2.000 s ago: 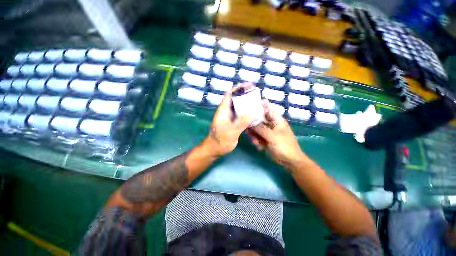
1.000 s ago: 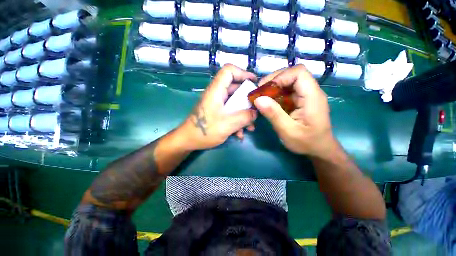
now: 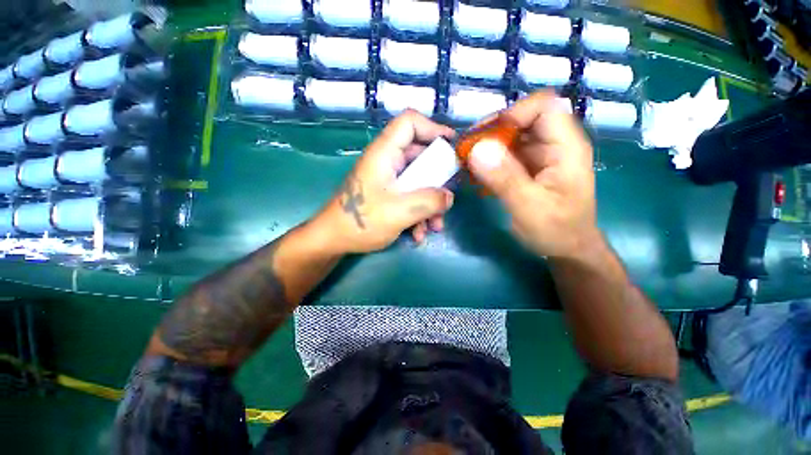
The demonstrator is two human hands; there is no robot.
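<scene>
My left hand (image 3: 382, 191) holds a small white housing (image 3: 430, 165) between thumb and fingers above the green bench top. My right hand (image 3: 547, 173) grips a translucent orange hand tool (image 3: 487, 142), its end close to the housing's right edge. The tool's working tip is blurred, and I cannot tell whether it touches the housing. A blister tray (image 3: 373, 71) with rows of white housings lies just beyond my hands. Another tray (image 3: 133, 133) with white housings is at the left.
A crumpled white cloth (image 3: 683, 121) lies right of the front tray. A black heat gun (image 3: 749, 169) with a red switch is at the right edge. Light blue fabric (image 3: 766, 364) shows at the lower right. Yellow-green tape (image 3: 212, 98) runs between the trays.
Since two seconds ago the view has tilted down, and the orange tool has come into sight in my right hand. Since one second ago the right hand has shifted slightly up and the tool has turned.
</scene>
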